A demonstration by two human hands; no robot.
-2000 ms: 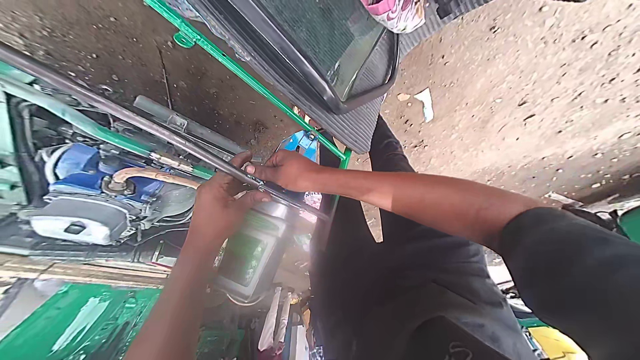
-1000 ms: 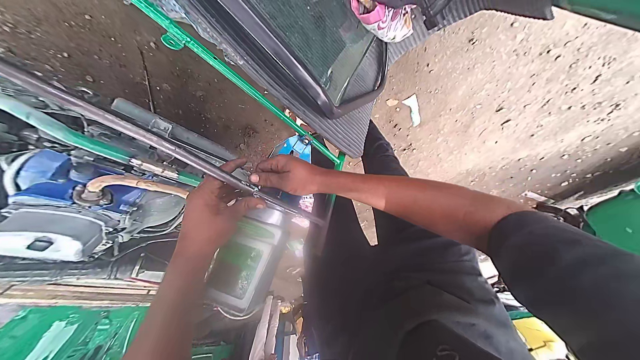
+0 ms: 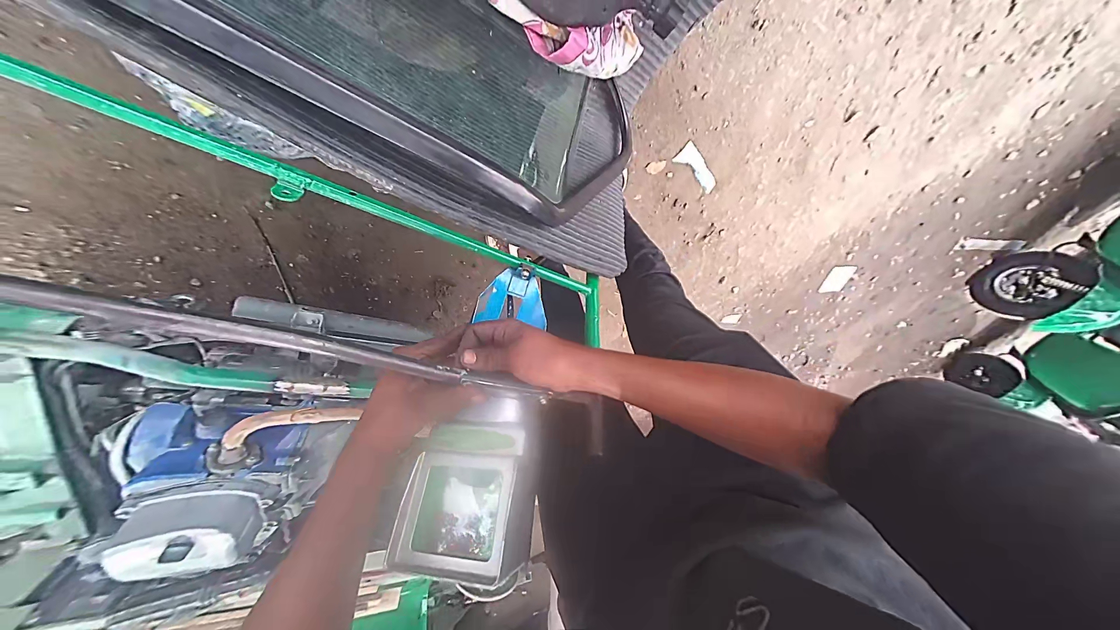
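A long dark metal bar (image 3: 262, 337) runs from the left edge to the middle, above an engine. My left hand (image 3: 416, 394) wraps around it near its right end, the fingers partly behind it. Close beside it, my right hand (image 3: 516, 354) has its fingers curled at the bar, thumb near the top; whether it holds something small is hidden. Below the hands sits a grey-framed rectangular lamp-like housing (image 3: 464, 507) with a glassy face. A curved brownish pipe (image 3: 289, 416) joins the blue and grey engine (image 3: 175, 490) at lower left.
A green metal frame tube (image 3: 350, 206) crosses above the hands. Beyond it, a black-framed window pane (image 3: 420, 96) lies on a ribbed mat (image 3: 595, 236), a pink and white cloth (image 3: 595, 48) at its top. A blue metal part (image 3: 510, 299) is near my right hand. Wheels (image 3: 1032, 284) stand at far right.
My right hand's fingers have shifted against the bar, and both hands stay near its right end. The view has turned somewhat, bringing the wheels at right into sight.
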